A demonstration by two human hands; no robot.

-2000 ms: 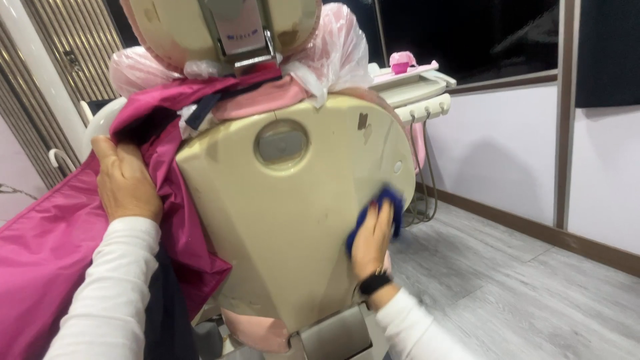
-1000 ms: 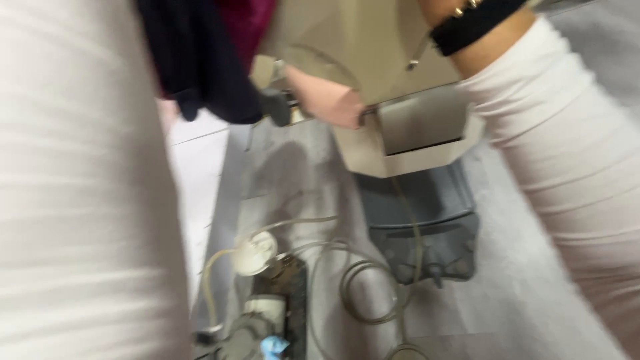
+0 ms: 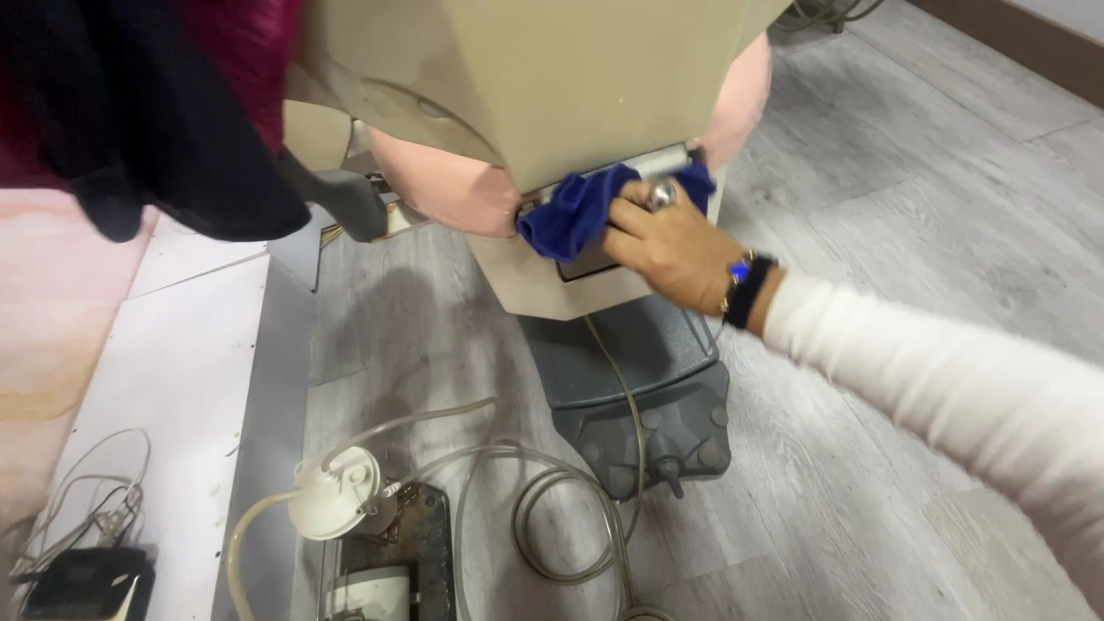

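My right hand [image 3: 677,246] presses a bunched blue cloth [image 3: 573,216] against the lower end of the dental chair's beige back shell [image 3: 604,78], where a metal hinge bar [image 3: 655,161] shows. A ring and a dark wristband are on this hand. Pink upholstery [image 3: 448,185] curves out on both sides of the shell. Under the cloth is the beige lower housing [image 3: 552,280], above a grey base [image 3: 621,354]. Magenta fabric [image 3: 246,60] and dark fabric [image 3: 172,129] hang at the upper left. My left hand is outside the view.
A suction unit with a white round lid [image 3: 336,496] stands on the floor at the lower left. Clear tubing [image 3: 526,539] lies coiled beside the grey base. Left of it are a white panel [image 3: 194,345] and a black box [image 3: 86,582] with tangled cables.
The view has swung down from the chair's back to its base. My right hand and the blue cloth have moved from the shell's right side to its lower end. My left hand has left the view.
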